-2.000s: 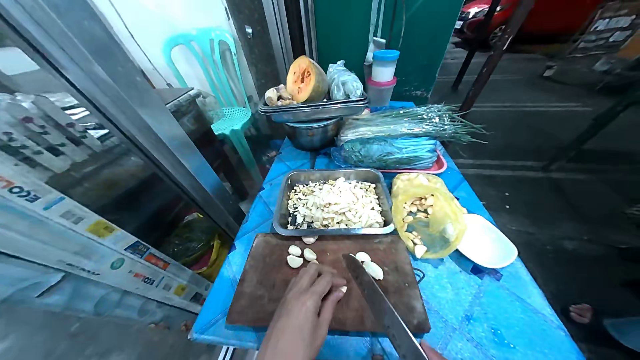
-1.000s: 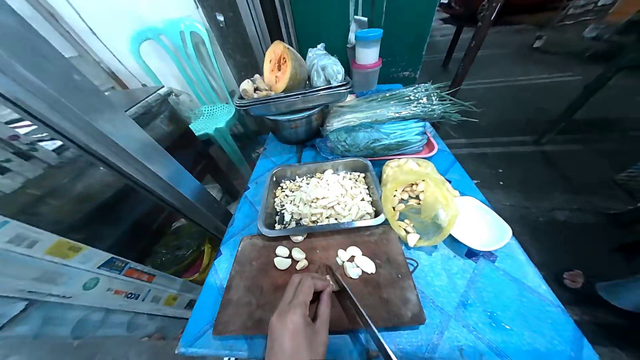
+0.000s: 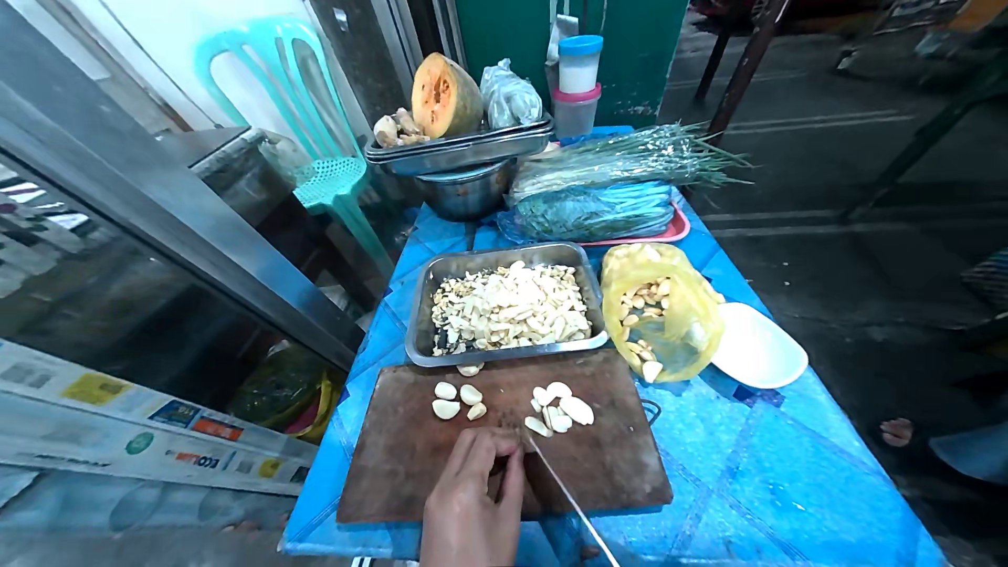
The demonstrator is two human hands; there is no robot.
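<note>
My left hand [image 3: 476,492] rests on the brown wooden cutting board [image 3: 622,465], its thumb and fingertips pinched together; whatever lies between them is hidden. Just right of the fingertips is the knife blade [image 3: 571,500], edge-on, its tip on the board. Only a dark bit of what may be my right hand shows at the bottom edge, and the knife's handle is out of view. Peeled garlic cloves [image 3: 446,409] lie at the board's upper left, sliced garlic [image 3: 561,409] right of the middle. Behind the board stands a metal tray [image 3: 504,352] of chopped garlic [image 3: 512,307].
Right of the tray are a yellow plastic bag [image 3: 693,331] of cloves and a white dish [image 3: 760,346]. Farther back are bagged green stalks [image 3: 606,213], a metal pot [image 3: 465,193], stacked trays with a cut squash [image 3: 445,98], and lidded containers [image 3: 579,67]. Blue plastic covers the table [image 3: 756,480].
Two seconds ago the blade lay broadside, its tip near the slices; it now stands edge-on beside my left fingertips. More slices lie on the right of the board.
</note>
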